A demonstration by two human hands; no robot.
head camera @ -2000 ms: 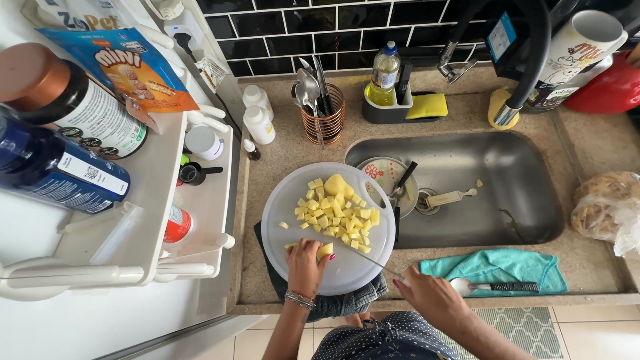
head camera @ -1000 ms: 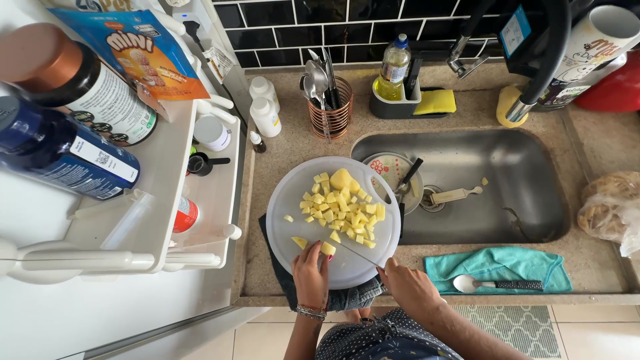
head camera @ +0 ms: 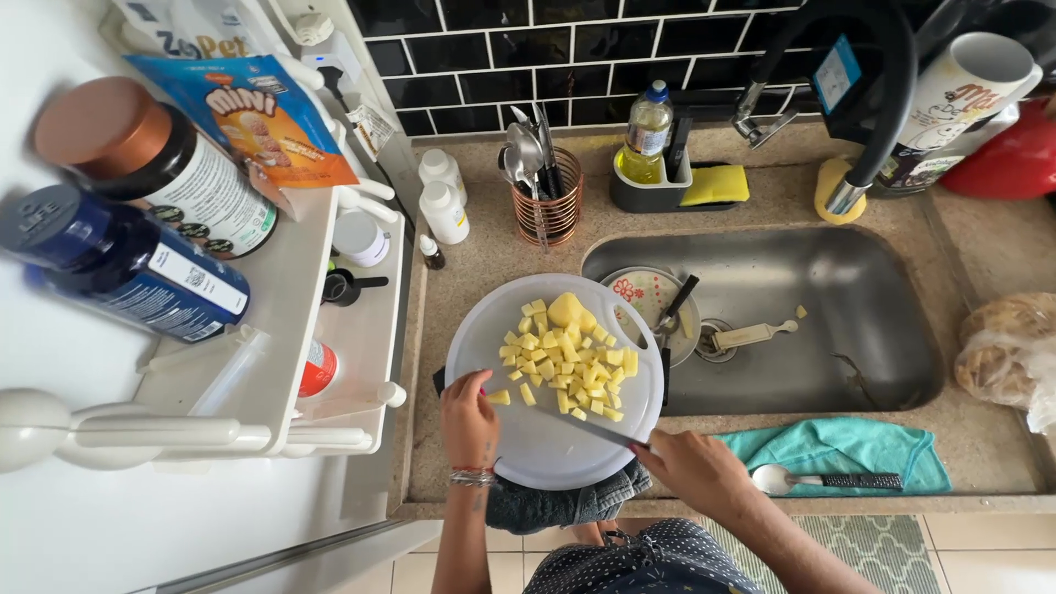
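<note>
A round white plastic cutting board (head camera: 528,437) lies over a dark cloth (head camera: 569,499) at the counter's front edge. Yellow diced potato pieces (head camera: 577,363) are heaped on it, with a larger peeled chunk (head camera: 566,310) at the back of the heap. My right hand (head camera: 697,470) holds a knife (head camera: 606,436) by its handle, its blade low over the board and pointing left toward the cubes. My left hand (head camera: 470,421) is at the board's left rim, its fingertips beside a small potato piece (head camera: 498,397); whether they grip it cannot be told.
Right of the board, a steel sink (head camera: 792,313) holds a plate (head camera: 643,289) and utensils. Behind stand a copper wire cutlery holder (head camera: 549,198), white bottles (head camera: 444,212) and a soap caddy (head camera: 652,194). A teal cloth with a spoon (head camera: 775,479) lies at front right. White shelves (head camera: 305,330) stand left.
My left hand has moved left, from pieces on the board to its left rim. The knife remains in my right hand.
</note>
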